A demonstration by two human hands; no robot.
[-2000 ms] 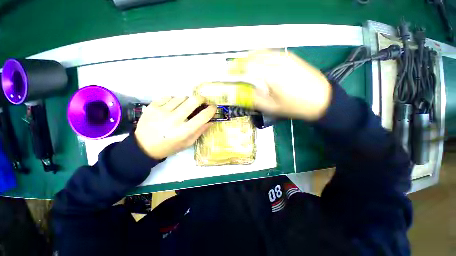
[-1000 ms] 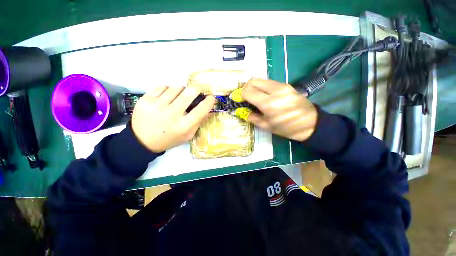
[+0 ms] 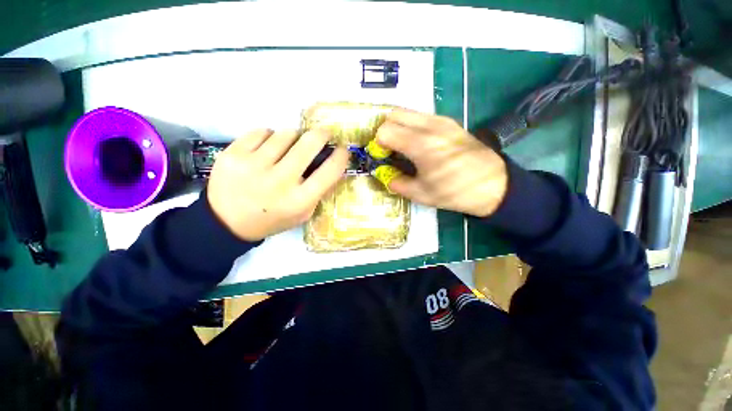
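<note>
A hair dryer with a purple ring (image 3: 116,159) lies on the white mat, its black handle core running right over the tan pad (image 3: 357,217). My left hand (image 3: 269,186) is closed over the handle core. Blue lead wires (image 3: 355,158) show between my two hands. My right hand (image 3: 444,164), with yellow cots on thumb and finger, pinches the dark cord end beside these wires. The fingers hide the exact contact.
A small black plastic part (image 3: 380,73) lies on the white mat (image 3: 233,84). A waiting dryer (image 3: 30,94) is at the left. A pale tray (image 3: 679,241) at the right holds bundled cords (image 3: 660,120) and grey sleeves (image 3: 660,207).
My right hand has come down from above the pad to the wires. The small black part, first seen one second ago, lies on the mat. The view has shifted slightly.
</note>
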